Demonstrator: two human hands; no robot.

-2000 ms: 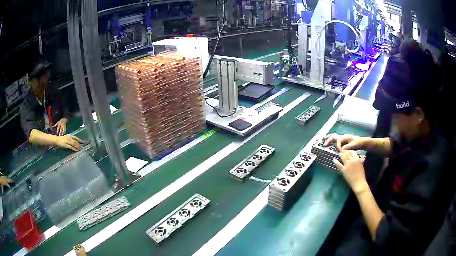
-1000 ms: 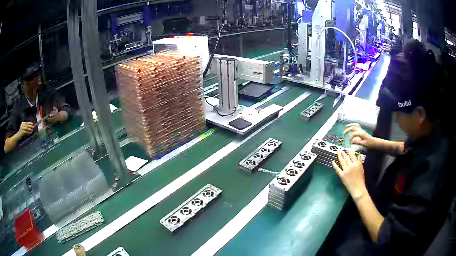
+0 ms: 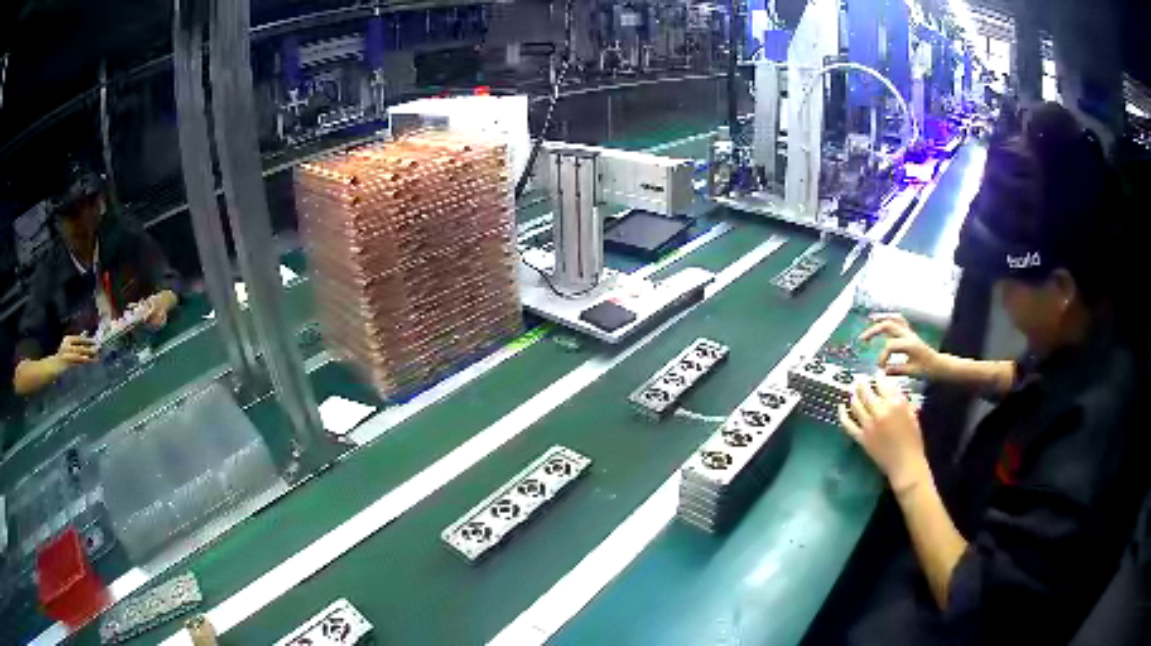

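Observation:
Neither of my hands is in the picture. A silver four-position plate [image 3: 518, 502] with round black cutouts lies nearest on the green belt. Another such plate [image 3: 679, 377] lies farther along, and one [image 3: 331, 626] is cut off by the bottom edge. A stack of plates [image 3: 738, 457] stands at the belt's right side. Beyond it, a neighbouring worker's hands [image 3: 887, 410] are over a second stack of plates [image 3: 827, 376]. A paler plate [image 3: 152, 608] lies at the lower left, beside a small tan block [image 3: 202, 631].
A tall copper-coloured tray stack [image 3: 410, 265] stands behind metal posts [image 3: 240, 240]. A bench device [image 3: 578, 234] is right of it. A red bin [image 3: 71, 578] and clear blister trays [image 3: 187, 473] are at left. A person opposite [image 3: 95, 297] holds a pale piece. Machines stand beyond.
The plates on the near belt have moved up and right; the bottom-edge plate has come into view. The paler plate has moved down-left. The person opposite now holds up a pale piece.

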